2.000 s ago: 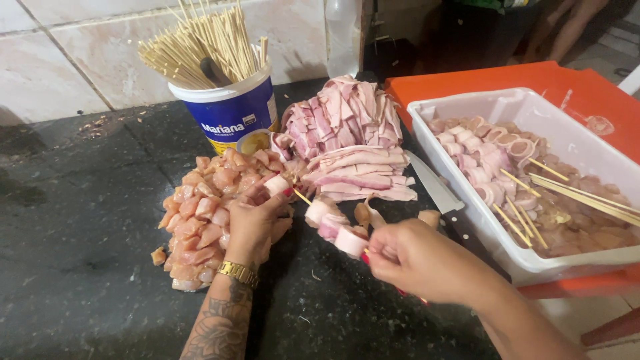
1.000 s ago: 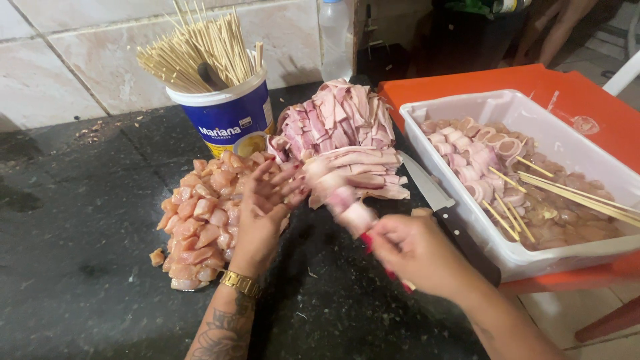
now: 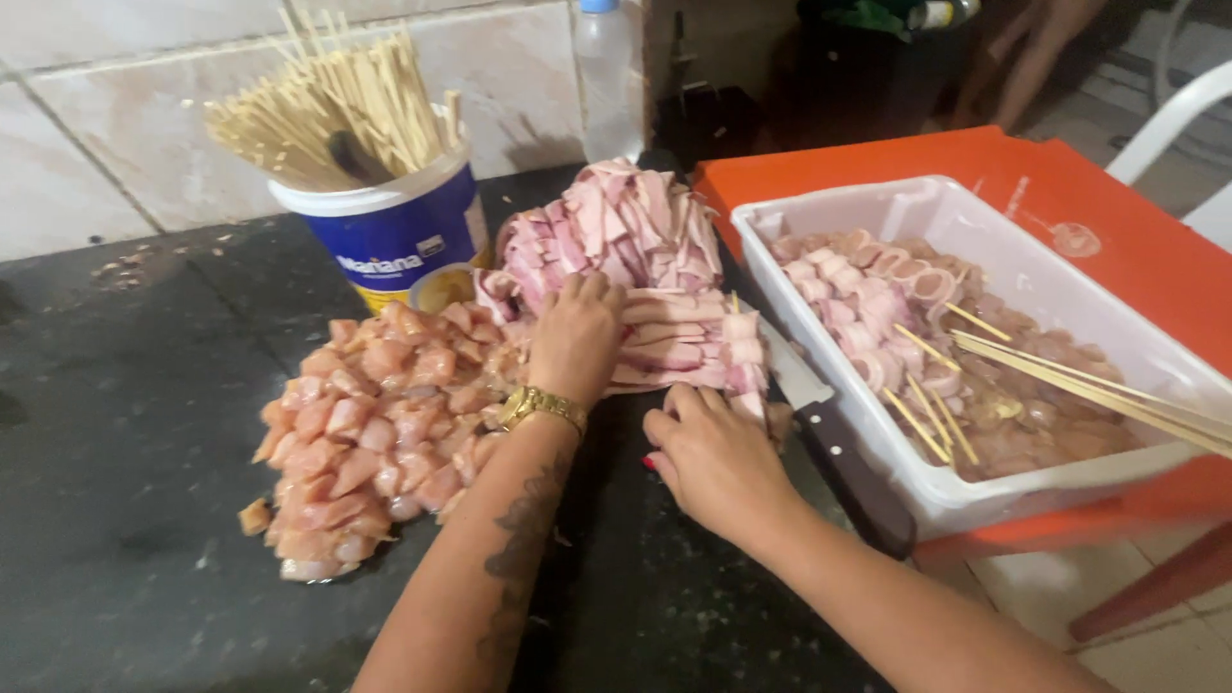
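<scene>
My left hand (image 3: 580, 337), with a gold watch on the wrist, reaches onto the left end of the flat raw bacon strips (image 3: 669, 337); its fingertips are partly hidden, so a grip cannot be told. My right hand (image 3: 707, 438) is at the lower edge of the strips, fingers bent, beside a skewer of rolled meat (image 3: 743, 351) that lies across their right end. Behind rises a heap of more strips (image 3: 626, 226). Diced raw chicken (image 3: 385, 414) is piled left of my left hand. A knife (image 3: 852, 472) lies between the strips and the white tub.
A plastic bucket (image 3: 395, 241) full of wooden skewers (image 3: 337, 111) stands at the back by the tiled wall. The white tub (image 3: 828, 337) with meat and skewers rests on an orange table (image 3: 1107, 231). A plastic bottle (image 3: 604, 82) stands behind. A person's legs (image 3: 1039, 58) show at the back right.
The skewer of rolled meat, earlier held up in my right hand, now lies at the right end of the strips. My left hand has moved from beside the chicken onto the strips.
</scene>
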